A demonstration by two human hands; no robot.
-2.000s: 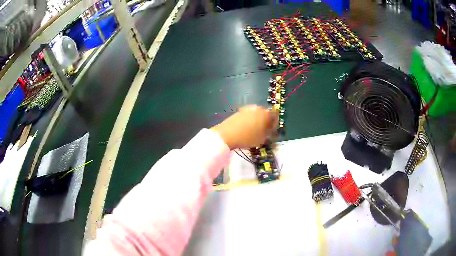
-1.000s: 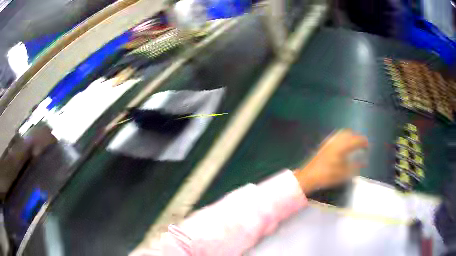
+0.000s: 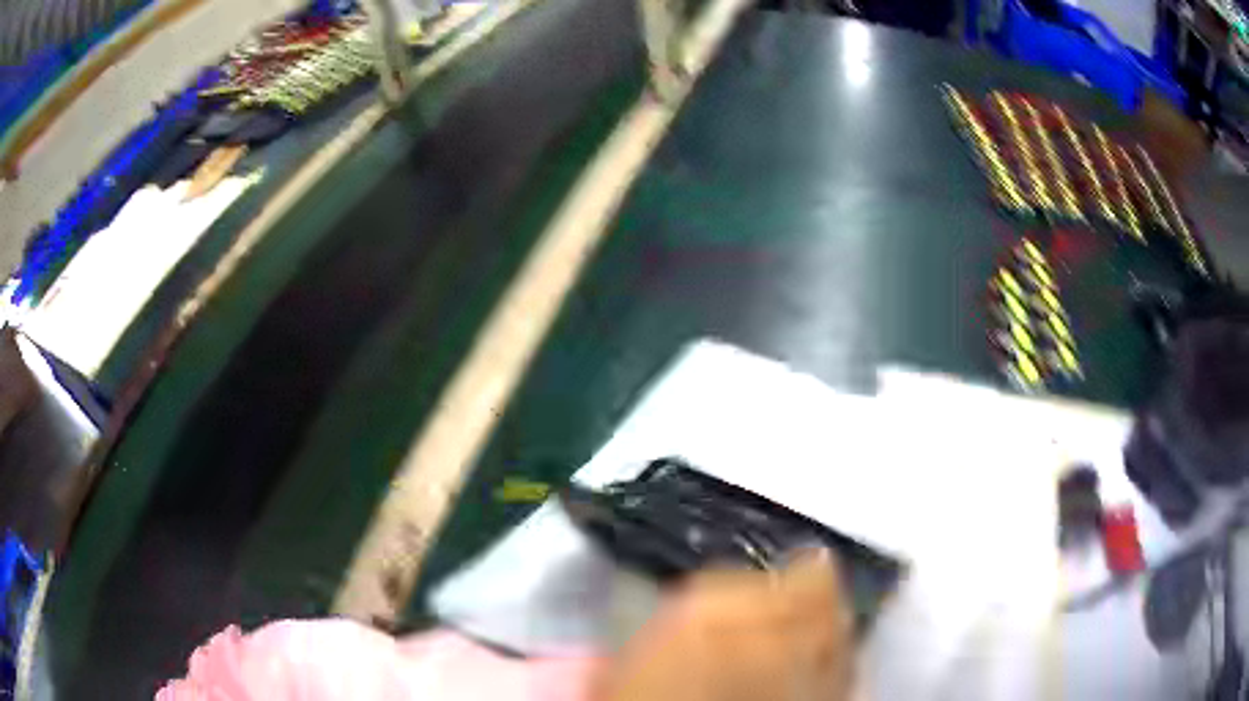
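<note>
A long black plastic housing (image 3: 712, 518) lies tilted across the near white work sheet, with a pale crinkled sheet (image 3: 527, 582) under its left end. A short yellow-green wire (image 3: 523, 489) sticks out at its left end. My left hand (image 3: 740, 630), in a pink sleeve, comes from the lower left and is closed on the near side of the housing. The hand is blurred and its fingertips are not clear. My right hand is not in view.
Two board strips (image 3: 1034, 312) lie beyond the white sheet (image 3: 808, 425), with rows of boards (image 3: 1075, 158) behind. A black fan (image 3: 1205, 397), a dark bundle (image 3: 1081, 496) and a red bundle (image 3: 1123, 540) stand right. A pale rail (image 3: 514, 329) borders the conveyor (image 3: 274, 411) on the left.
The housing and crinkled sheet have come from the left conveyor across the rail onto the white sheet. My left hand has left the boards and is now at the housing. The view has swung left.
</note>
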